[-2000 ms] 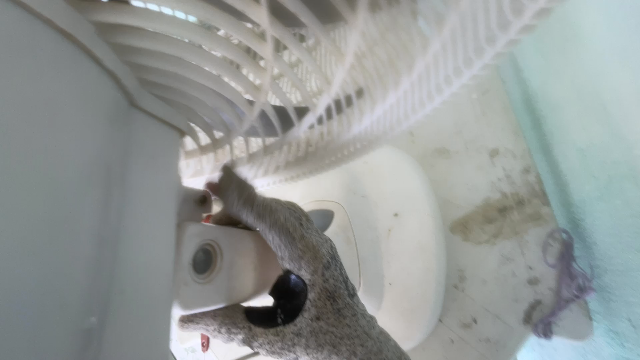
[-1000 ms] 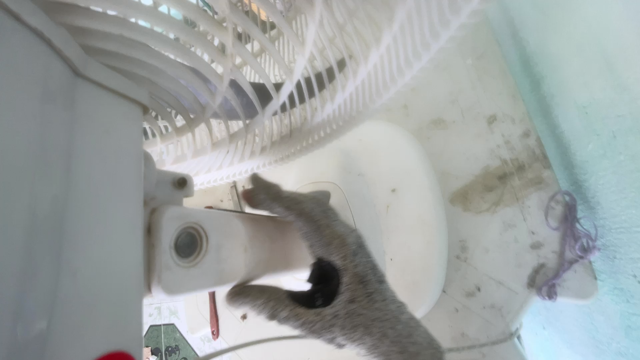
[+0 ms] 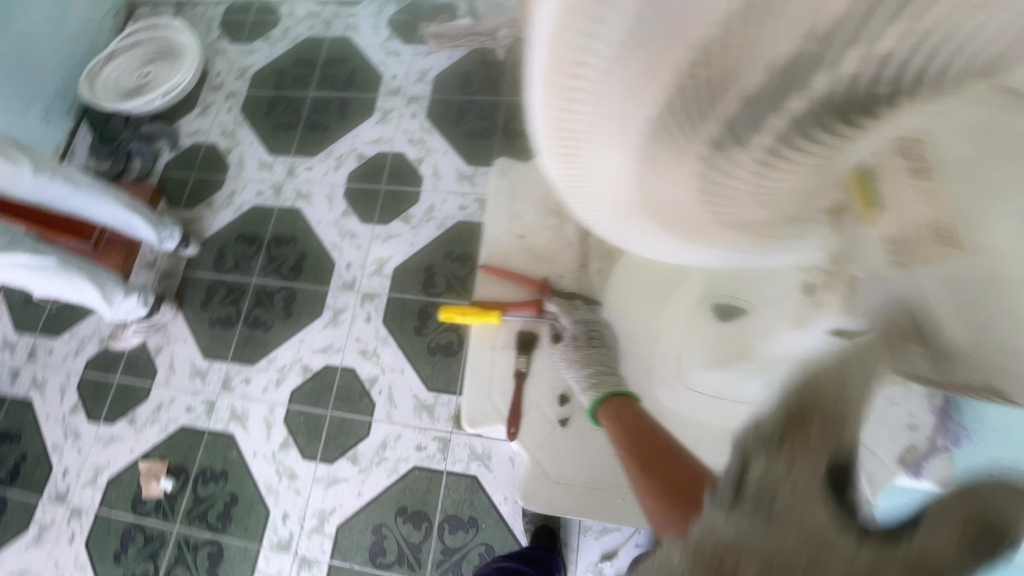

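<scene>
My right hand [image 3: 584,348], in a pale knit glove with a green cuff, is low at the left, over the head of red-handled pliers [image 3: 516,280] and the shaft end of a yellow-handled screwdriver [image 3: 472,315]. Its fingertips are too blurred to show a grip. Close to the camera at lower right, my gloved left hand [image 3: 840,496] has thumb and fingers spread, with a dark patch at the thumb web. Above it is the white fan grille [image 3: 640,136], blurred. A small brush [image 3: 520,384] with a reddish handle lies beside my right hand.
Tools rest on a pale, soiled plastic surface [image 3: 552,472]. Patterned tile floor [image 3: 312,320] extends left. A white round part [image 3: 144,68] stands by the far wall. White curved legs [image 3: 88,216] jut in from the left. Purple string [image 3: 932,436] lies at right; a foot [image 3: 544,538] shows at the bottom.
The view has swung widely, bringing the tools and tile floor into sight. Earlier a single gloved hand was beside the white fan housing; now both hands show, one at the tools.
</scene>
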